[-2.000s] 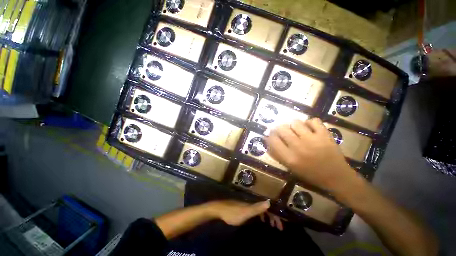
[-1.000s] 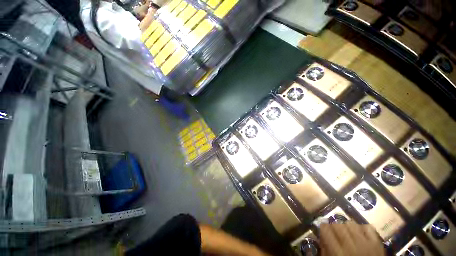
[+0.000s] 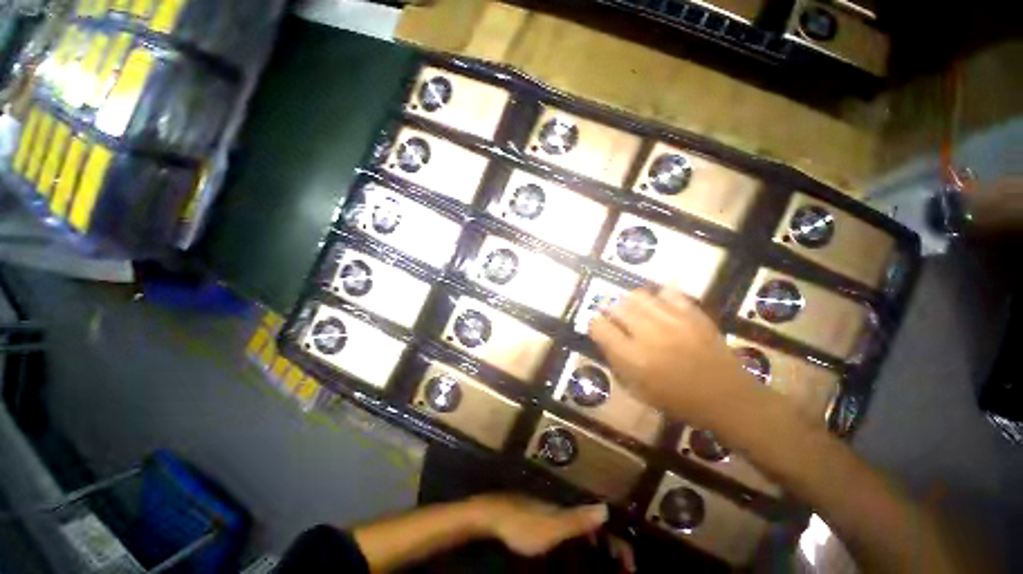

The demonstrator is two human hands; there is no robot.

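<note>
A black tray holds gold housings in rows, each with a round dark-and-silver motif, such as the housing at the right. My right hand is over the tray, its bunched fingertips on a bright housing near the middle. The fingertips hide whatever they pinch; a small white wipe showed there a second ago. My left hand is at the tray's near edge, thumb along the rim and fingers partly hidden below it.
More trayed gold housings lie beyond, past a tan board. A dark green surface and stacked clear trays with yellow-faced items are at left. A blue crate is lower left. A blurred dark shape is at right.
The view swung left over the floor and trolley, then back onto the tray. My right hand is still over the housings, and my left hand is visible again at the tray's near edge.
</note>
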